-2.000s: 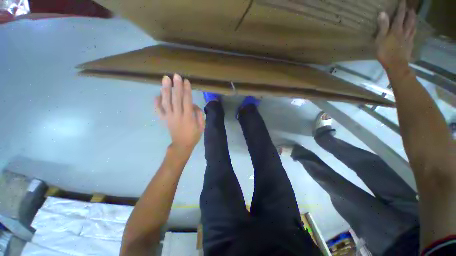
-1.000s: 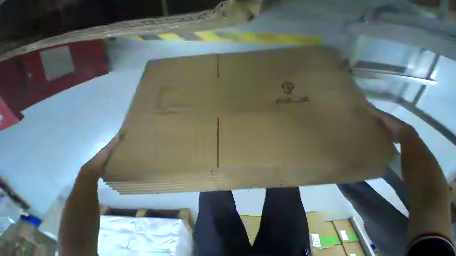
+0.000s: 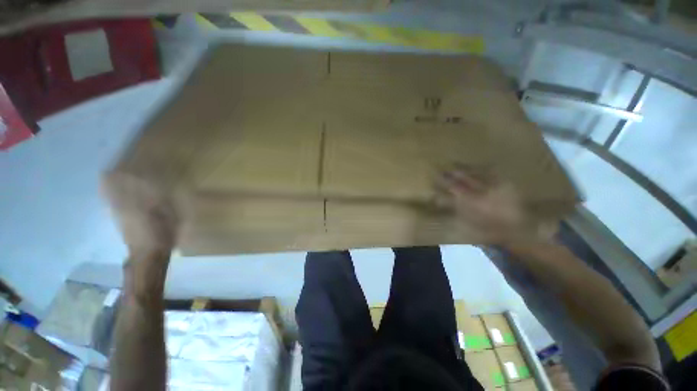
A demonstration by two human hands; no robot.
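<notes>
Brown flattened cartons [image 3: 267, 145] lie in front of me, with a dark centre slot and small black print on the upper face. A paler strip of cardboard runs along their near side. My left hand [image 3: 145, 210] is blurred at their near left corner and seems to grip the edge. My right hand [image 3: 485, 202] is blurred over the near right part of the cardboard. Its fingers point left, and whether they grip a sheet is unclear.
A red object [image 3: 130, 61] with a pale panel is at the upper left. Yellow-black floor tape [image 3: 367, 32] runs behind the cartons. A metal frame [image 3: 627, 145] is at the right. A white wrapped stack [image 3: 214, 347] and cartons with green tape [image 3: 489, 355] are below. Another person's dark trouser leg [image 3: 527, 282] shows beside the cartons.
The flattened cartons, first seen tilted, now show their broad printed face. Since the last earlier frame, my right hand has moved from their right side inward over the near part.
</notes>
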